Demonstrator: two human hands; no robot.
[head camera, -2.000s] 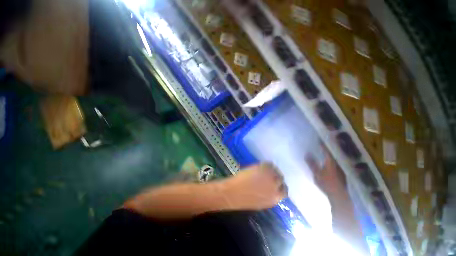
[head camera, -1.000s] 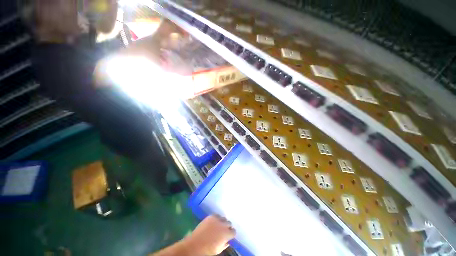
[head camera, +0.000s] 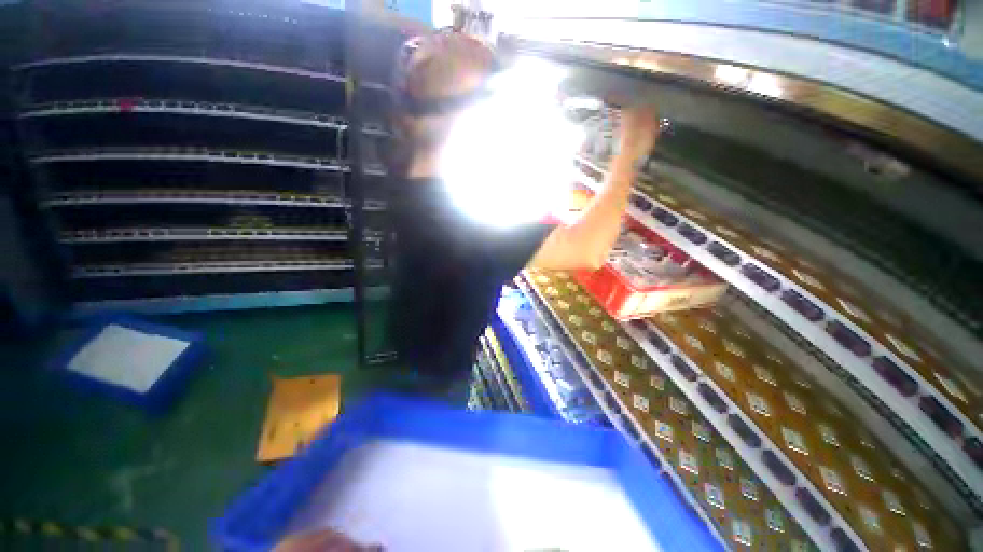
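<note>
A blue plastic tray (head camera: 474, 423) with a pale bottom is held up in front of me at the bottom centre, cut off by the lower picture edge. Its inside looks pale and mostly bare, with glare over part of it. My left hand (head camera: 329, 541) shows only as a small blurred part at the bottom edge, over the tray's near left side. It holds the tray there, its fingertips inside the rim. My right hand is not in view.
Another person (head camera: 437, 237) stands ahead, one arm reaching into the rack. A red-orange tray (head camera: 670, 299) of white pieces rests on the socket shelves (head camera: 755, 404) at right. A blue tray (head camera: 129, 358) and brown stool (head camera: 300, 415) are on the floor at left.
My view has swung up and left to the other person and the dark racks. The blue tray has moved away from the shelf edge and is now level before me, my left hand lower in view.
</note>
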